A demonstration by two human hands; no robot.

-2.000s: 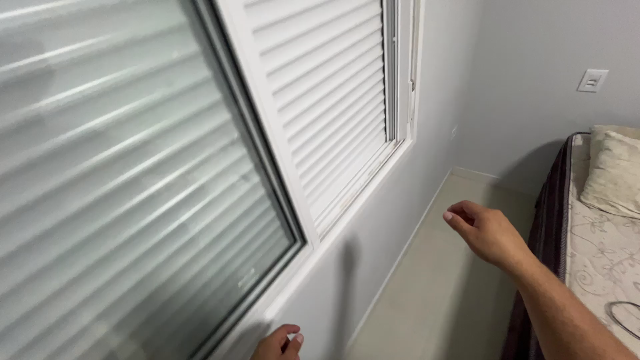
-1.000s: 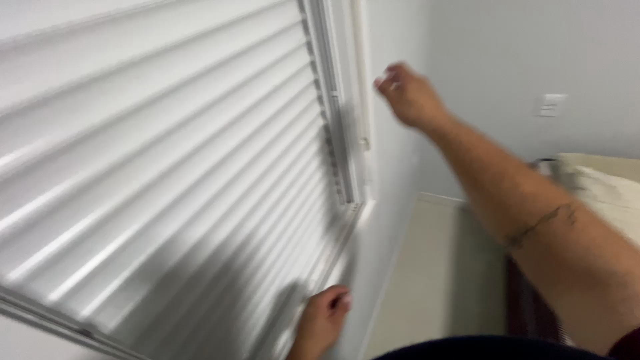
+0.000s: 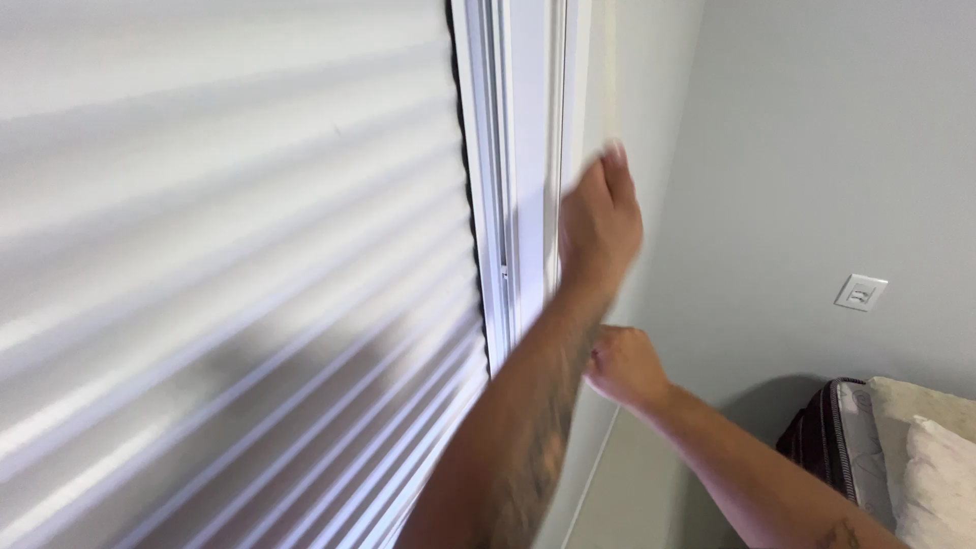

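Observation:
A pale pull strap [image 3: 610, 72] hangs along the wall at the right of the window frame [image 3: 530, 152]. My left hand [image 3: 602, 213] is raised at its lower visible end, with the fingers closed round it; the hand is slightly blurred. Below it, close to the wall, is my right hand [image 3: 629, 366] with its fingers curled. My left forearm passes in front of the frame and partly covers that spot, so whatever the right hand holds is hidden. The white slatted roller shutter [image 3: 252, 229] fills the left of the view, with shadows on its lower slats.
A white wall outlet plate [image 3: 862, 293] is on the grey wall at right. Below it stands a bed with a patterned mattress [image 3: 862, 442] and a pale pillow [image 3: 942, 488]. A strip of pale floor [image 3: 621, 480] runs between the wall and the bed.
My left hand has risen from the bottom of the view to the strap. The right hand, earlier raised beside the strap, is now lower, under the left. The view has shifted closer to the shutter.

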